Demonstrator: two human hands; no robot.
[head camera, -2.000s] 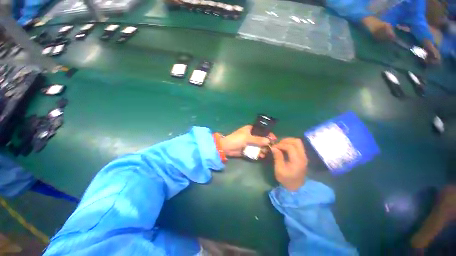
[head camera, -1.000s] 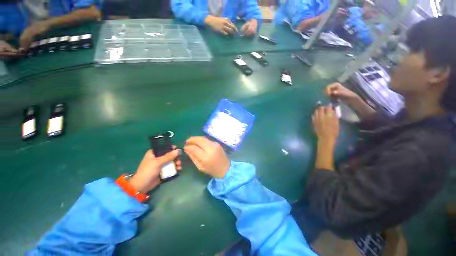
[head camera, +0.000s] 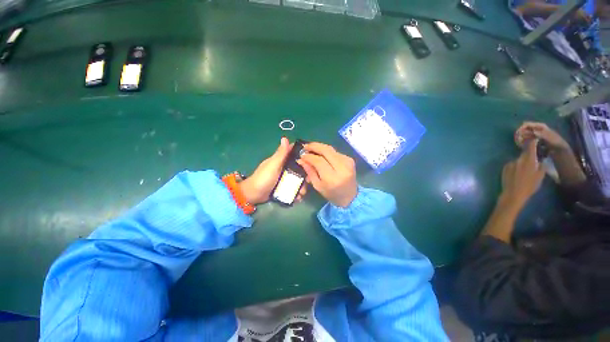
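Note:
A black mobile phone (head camera: 288, 188) with a white rectangle on its near half is in my left hand (head camera: 265, 179), held from the left side. My right hand (head camera: 331, 172) has its thumb and fingertips at the phone's upper half; something small and pale shows at the fingertips, too small to tell. A white ring (head camera: 287, 125) lies on the green bench just beyond the phone. A blue tray (head camera: 409, 124) full of white rings stands to the right of my right hand.
Two phones (head camera: 132, 68) lie at the far left, several more (head camera: 415, 38) at the far right. A clear tray (head camera: 348, 6) is at the far edge. A person in dark sleeves (head camera: 515, 194) works at the right. A pale scrap (head camera: 448, 196) lies between us.
The view has swung. My right fingers, apart from the phone a second ago, are now on its upper half. The white ring now shows lying on the bench beyond the phone.

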